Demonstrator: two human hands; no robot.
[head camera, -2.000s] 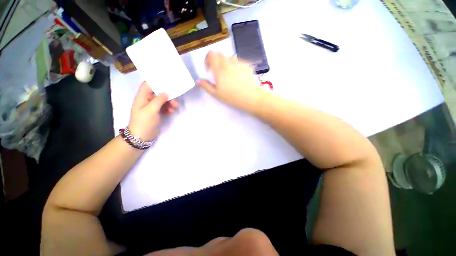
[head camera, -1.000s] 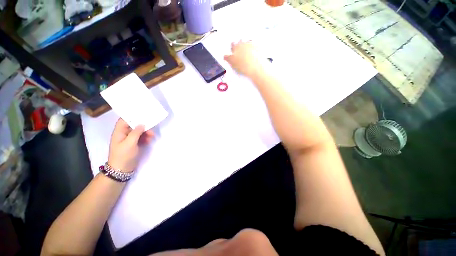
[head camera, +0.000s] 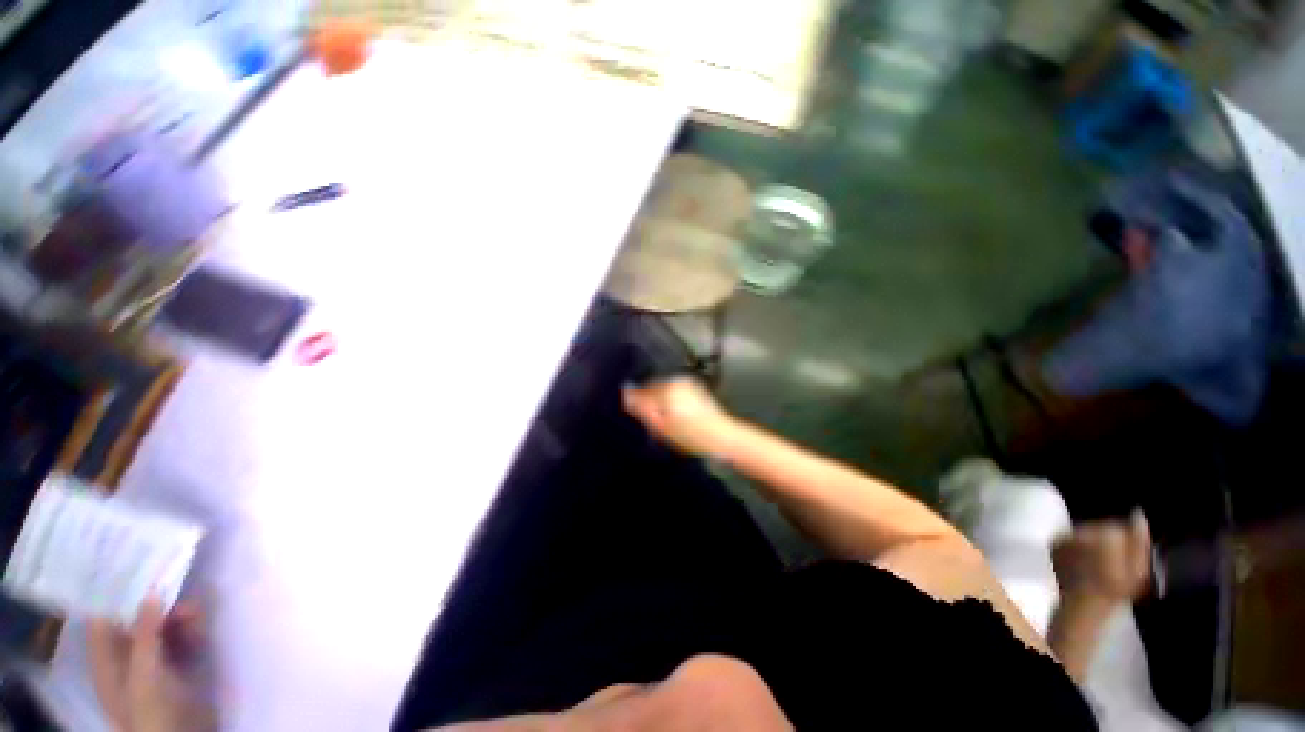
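My left hand (head camera: 143, 672) is blurred at the lower left and holds a white card (head camera: 103, 551) with faint lines of marks, over the table's left part. My right hand (head camera: 678, 415) is off the table's front edge, fingers curled; whether it holds something cannot be told. The dark smartphone (head camera: 229, 312) lies on the white tabletop (head camera: 387, 372), with its red ring charm (head camera: 315, 348) at one end. The slim black snips (head camera: 311, 196) lie beyond the phone.
A lilac tumbler (head camera: 158, 193) and an orange lid (head camera: 341, 46) stand at the back left. A round stool (head camera: 684, 236) with a pale fan (head camera: 784, 238) stands beyond the table edge. Another person in blue-grey clothing (head camera: 1174, 308) is at the right, and another person's hand (head camera: 1105, 558) shows lower right.
The view has swung to the right, so the table now lies at the left. My right hand has left the tabletop. My left hand still holds the card, whose marks now show.
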